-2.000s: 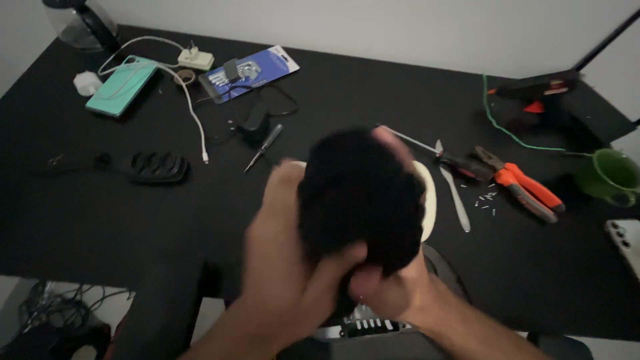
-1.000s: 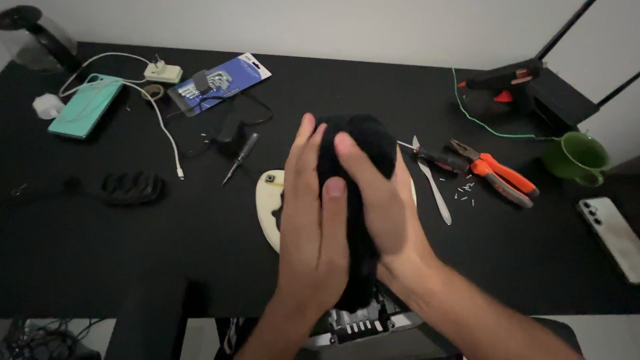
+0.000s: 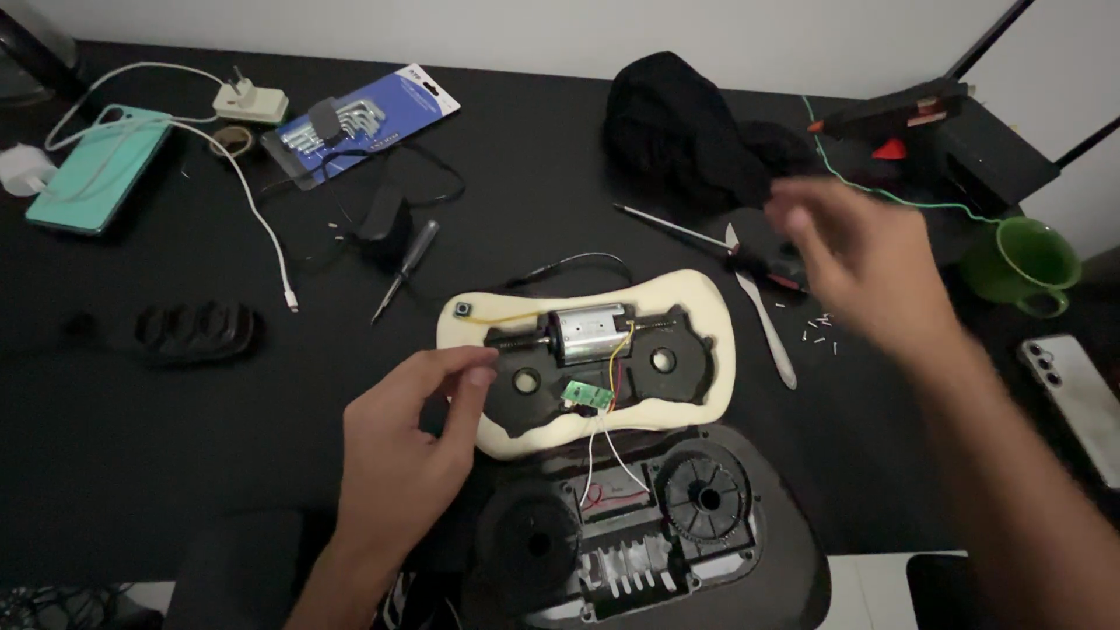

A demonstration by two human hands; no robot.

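My left hand [image 3: 420, 429] is at the left edge of an opened cream plastic housing [image 3: 717, 306], thumb and forefinger nearly together; whether they grip anything is unclear. The housing holds a silver electric motor [image 3: 588, 334] and a small green circuit board [image 3: 587, 395], with thin white wires running to the black lower shell [image 3: 779, 525] with a round black gear [image 3: 704, 494]. My right hand [image 3: 862, 254], blurred, is raised just below a crumpled black cloth [image 3: 682, 131], fingers spread and holding nothing visible. Beneath and beside it are a long screwdriver [image 3: 682, 227] and a white plastic spatula-like tool [image 3: 770, 337].
Small screws [image 3: 820, 325] lie right of the spatula-like tool. A green mug [image 3: 1019, 262], a phone [image 3: 1076, 407] and a glue gun [image 3: 892, 109] stand or lie at the right. At the left are a small screwdriver [image 3: 407, 269], a hex key set [image 3: 363, 122], a teal phone [image 3: 101, 175] and a white cable [image 3: 254, 206].
The black cloth, earlier between both hands, now lies at the back of the table. My hands have moved apart, the right one to the right, uncovering the housing and motor.
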